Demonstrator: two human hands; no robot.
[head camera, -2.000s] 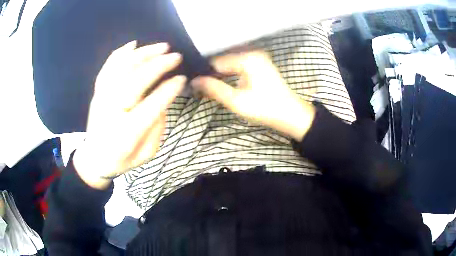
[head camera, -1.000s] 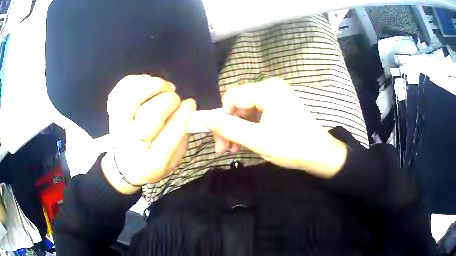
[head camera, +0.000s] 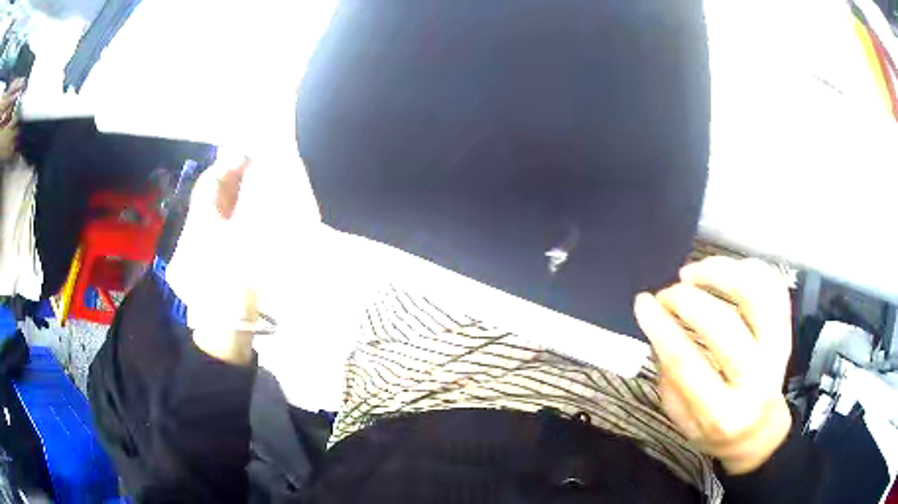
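A large black fabric panel (head camera: 502, 138) hangs from the white table towards my lap. A white fabric strip (head camera: 492, 297) shows along its lower edge. A small bright white speck lies on the black near its lower part. My right hand (head camera: 724, 354) grips the lower right corner of the panel and the white piece. My left hand (head camera: 222, 241) is at the left, overexposed and merging with white fabric; its fingers are partly hidden, and I cannot tell what it holds.
The white table (head camera: 778, 148) runs across the top. A striped lap cloth (head camera: 443, 354) covers my lap. A red stool (head camera: 108, 256) and a blue bin (head camera: 64, 423) stand at the left. Another person's hand (head camera: 10, 113) shows at the far left. Fabric pieces lie at the lower right.
The black panel has moved right and now fills the middle. My hands have moved far apart, the left to the left, the right to the panel's right corner. The view has shifted leftwards.
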